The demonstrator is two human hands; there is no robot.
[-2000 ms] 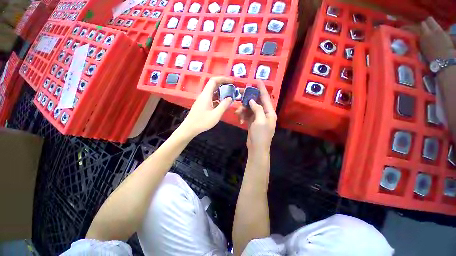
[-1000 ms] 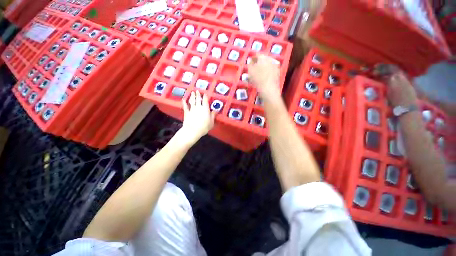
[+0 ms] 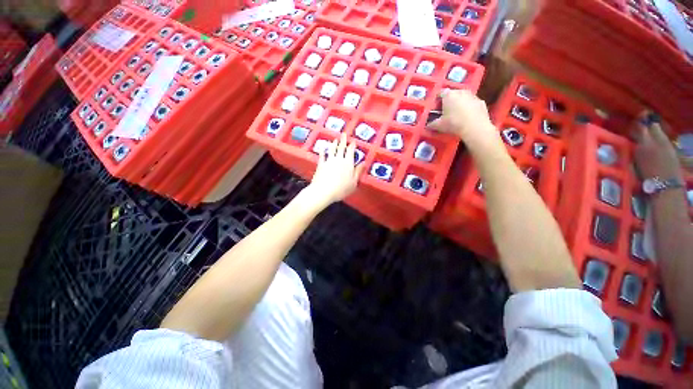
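Observation:
A red foam tray (image 3: 395,114) on a stack in front of me holds rows of square smartwatch bodies (image 3: 381,171), mostly silver-white, some with dark round centres. One pocket near its middle is empty. My left hand (image 3: 337,176) is open at the tray's front edge, fingers spread over front-row units and partly hiding them. My right hand (image 3: 461,114) reaches into a pocket at the tray's right side, finger and thumb at a dark unit (image 3: 435,118). The hand covers part of it, so I cannot tell whether it is gripped.
More red tray stacks (image 3: 201,121) stand at left, behind and at right (image 3: 562,197), some bearing paper labels (image 3: 148,99). Another person's arm (image 3: 669,205) with a wristwatch is at the right, near a raised or tilted tray stack (image 3: 600,57). A black lattice pallet (image 3: 152,251) lies below.
Two seconds ago both hands held units before the tray. Those hands are now over the tray, left resting at its front. Since one second ago, my right hand has moved rightward across the pockets.

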